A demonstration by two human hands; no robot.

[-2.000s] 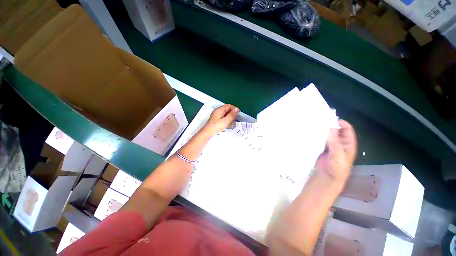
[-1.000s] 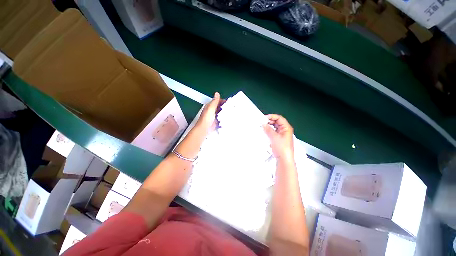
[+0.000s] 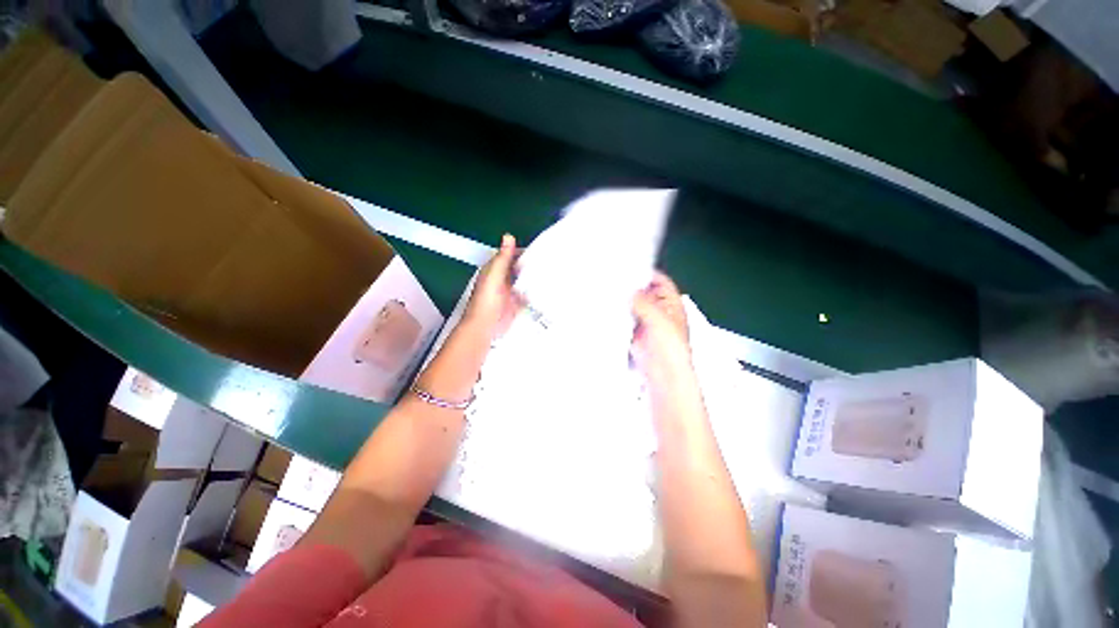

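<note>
A small stack of white leaflets [image 3: 595,252] is held up between my hands, over a large glaring white area of leaflets [image 3: 558,429] on the board. My left hand [image 3: 497,292] grips the stack's left edge, thumb up. My right hand [image 3: 660,321] is at its lower right edge, fingers bent against the paper. The sheets' top edge is blurred and curves toward the right. Fine print on them is washed out by glare.
An open retail box [image 3: 246,245] with brown inside stands at the left. Two closed retail boxes [image 3: 884,429] sit at the right. Black bundles [image 3: 693,39] lie on the far belt. The green conveyor [image 3: 785,270] runs beyond the board. More boxes [image 3: 104,552] stand below left.
The fanned leaflets at the right were brought in between both hands. Now the held sheets bend and their top swings right. My right hand has shifted slightly left.
</note>
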